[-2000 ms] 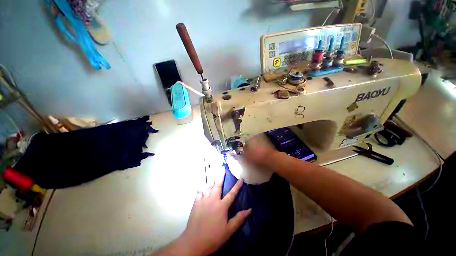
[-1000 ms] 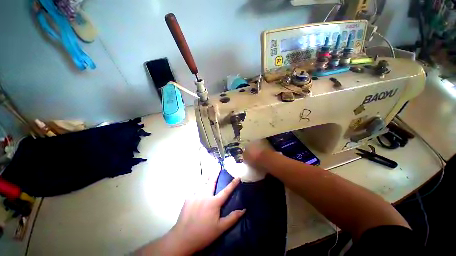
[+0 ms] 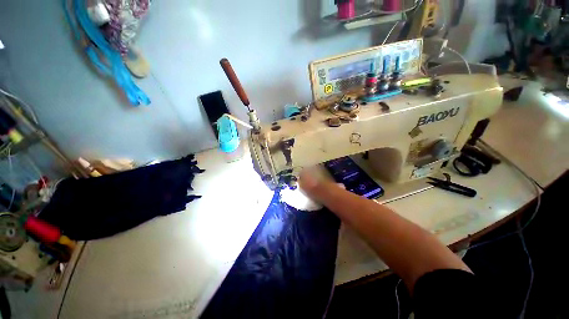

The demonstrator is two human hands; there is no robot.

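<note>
Shiny navy shell fabric (image 3: 281, 255) runs from the needle area down over the table's front edge. A small white piece (image 3: 301, 198) lies on its top end beside the presser foot (image 3: 287, 182) of the cream sewing machine (image 3: 374, 124). My right hand (image 3: 315, 187) is at the white piece, just right of the needle. It is blurred, its fingers hidden by glare and the hand itself, so its grip cannot be told. My left hand is not in view.
A dark navy stack of cut pieces (image 3: 125, 196) lies at the left. A turquoise lamp (image 3: 228, 134) stands left of the needle. A lit smartphone (image 3: 352, 177) lies under the machine arm. Black snips (image 3: 454, 185) and scissors (image 3: 471, 163) lie at the right.
My left hand has left the navy fabric and gone out of view. The fabric now shows wider and creased. My right hand stays near the needle. The camera view has shifted.
</note>
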